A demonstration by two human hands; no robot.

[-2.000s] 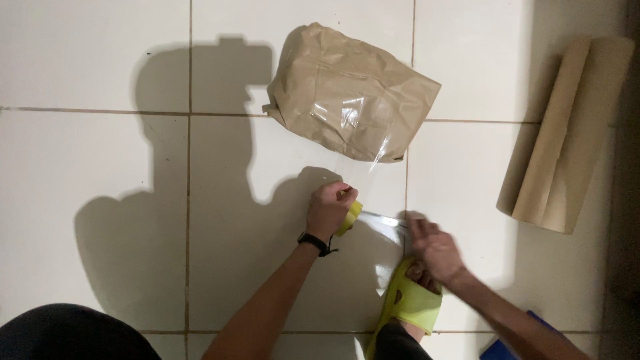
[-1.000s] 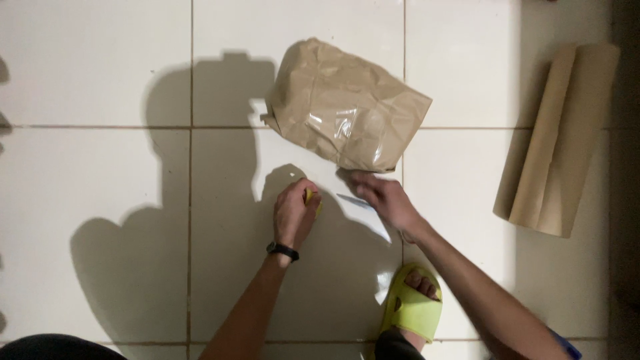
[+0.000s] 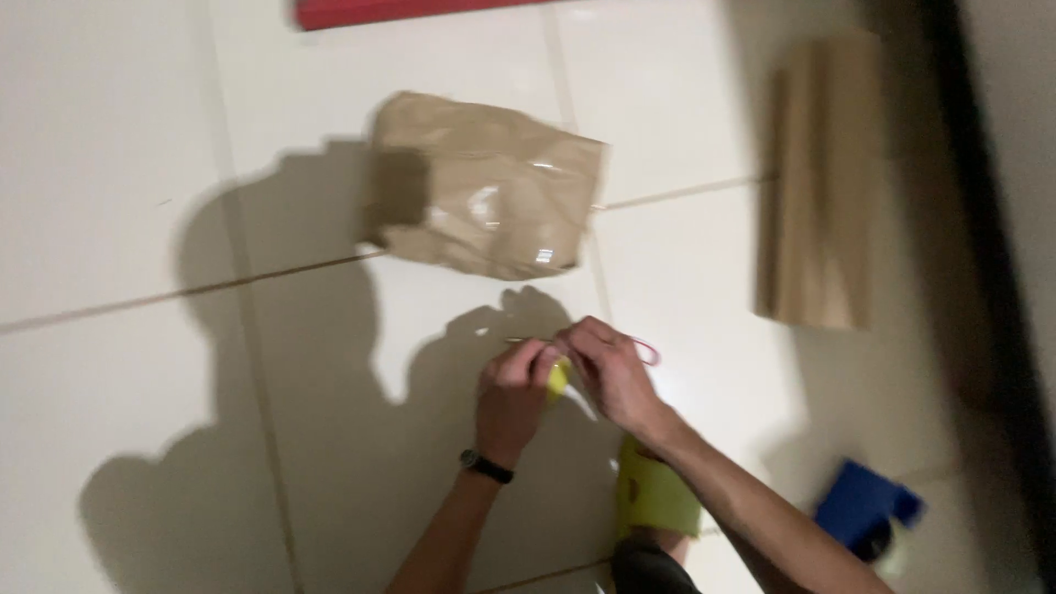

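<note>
My left hand (image 3: 516, 392), with a black watch on the wrist, is closed on a yellow-cored roll of clear tape (image 3: 558, 377). Against it, my right hand (image 3: 609, 367) grips a tool with a thin red loop handle (image 3: 648, 351), apparently scissors; a narrow pointed tip shows above my left fingers. The fingers hide most of this tool, and blur hides where the tape ends. Just beyond both hands, a brown paper-wrapped package (image 3: 495, 194) lies on the tiled floor, with shiny clear tape across it.
A roll of brown paper (image 3: 829, 190) lies at the right. Near my right forearm is a blue object (image 3: 858, 503), perhaps a tape dispenser. The edge of a red object (image 3: 412, 10) shows at the top. My foot in a yellow-green slipper (image 3: 656, 491) is below my hands.
My hands have come together from apart, and the red-handled tool now shows in my right hand. The stretched tape seen earlier between hands and package no longer shows. The view has turned.
</note>
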